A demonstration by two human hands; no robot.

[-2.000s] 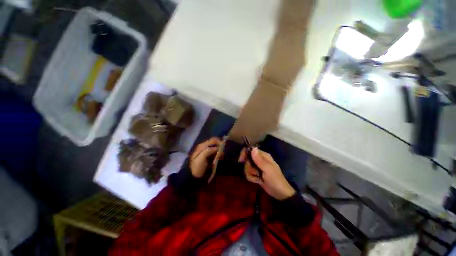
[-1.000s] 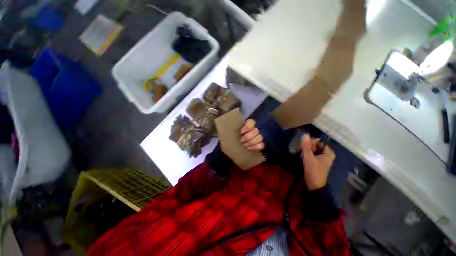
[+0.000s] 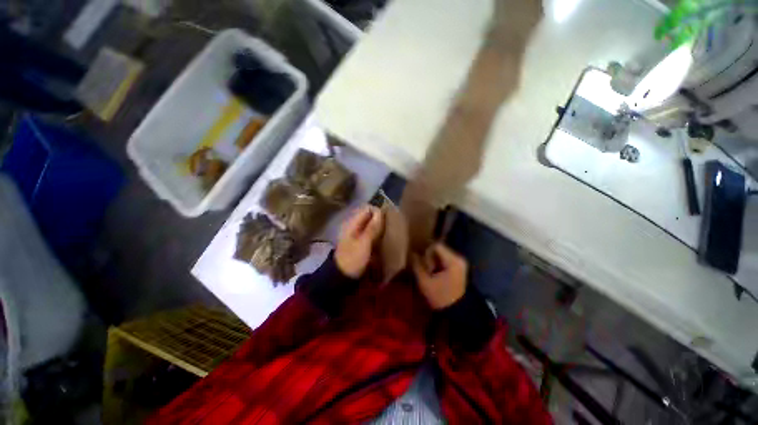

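Observation:
The chain of sewn brown pieces runs from the top of the white machine table down over its near edge to my lap. My left hand holds a brown fabric piece at its edge, just left of the chain's lower end. My right hand is closed at the chain's lower end and seems to pinch it. The fingers are blurred, and I cannot tell whether a tool is in the right hand.
Brown bundles sit on a white surface at the left. Beyond is a white bin. A blue bin and yellow crate stand farther left. The needle plate and a black phone-like rectangle are right.
The view has swung back to the right. My hands have come closer together, and my right hand is now at the chain's end. The piece in my left hand has turned and is beside the chain.

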